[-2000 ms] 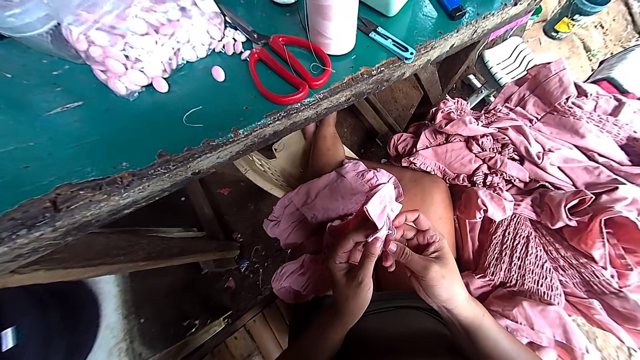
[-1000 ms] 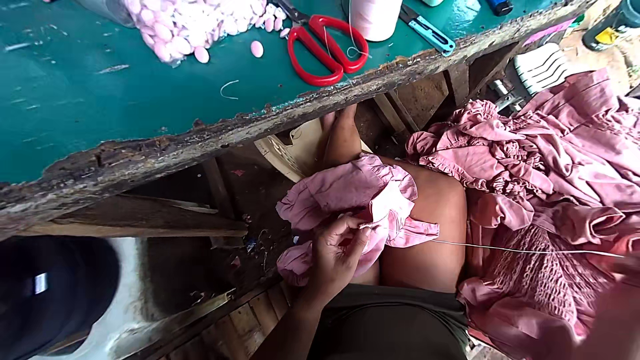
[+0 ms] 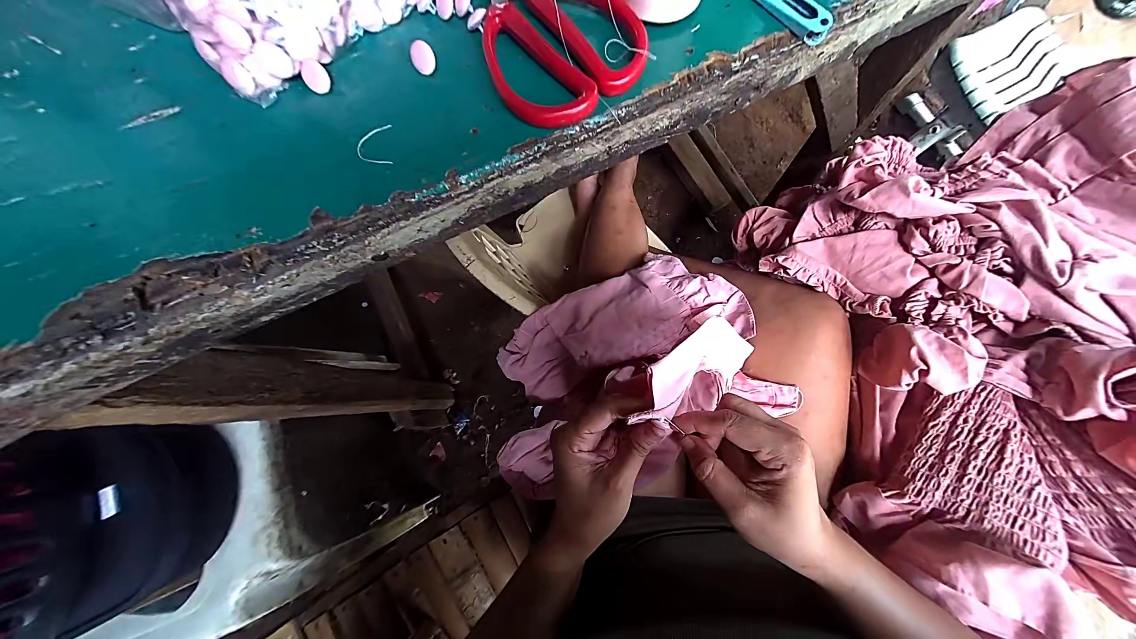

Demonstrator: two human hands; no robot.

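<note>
A small pink fabric piece (image 3: pixel 621 328) with a pale, stiff-looking part (image 3: pixel 701 359) lies over my lap and thigh. My left hand (image 3: pixel 603 453) pinches its near edge between thumb and fingers. Close beside it, my right hand (image 3: pixel 754 461) holds a thin needle-like item (image 3: pixel 674 428) between thumb and forefinger, at the fabric's edge. The fingertips of both hands almost meet, and the far end of the thin item is hidden in the cloth. To the right is a heap of pink garments (image 3: pixel 1021 266) with shirred, ruffled parts.
Red-handled scissors (image 3: pixel 555 102), a light blue cutter (image 3: pixel 803 16), a bag of pink oval pieces (image 3: pixel 257 44) and a loose thread (image 3: pixel 364 146) lie on the green table (image 3: pixel 222 195). Its rough wooden edge (image 3: pixel 426 213) runs above my lap. A dark rounded object (image 3: pixel 133 515) stands at lower left.
My right hand, which one second ago was far out to the right with a thread stretched from the fabric, is back beside my left hand. The left hand keeps its hold on the cloth.
</note>
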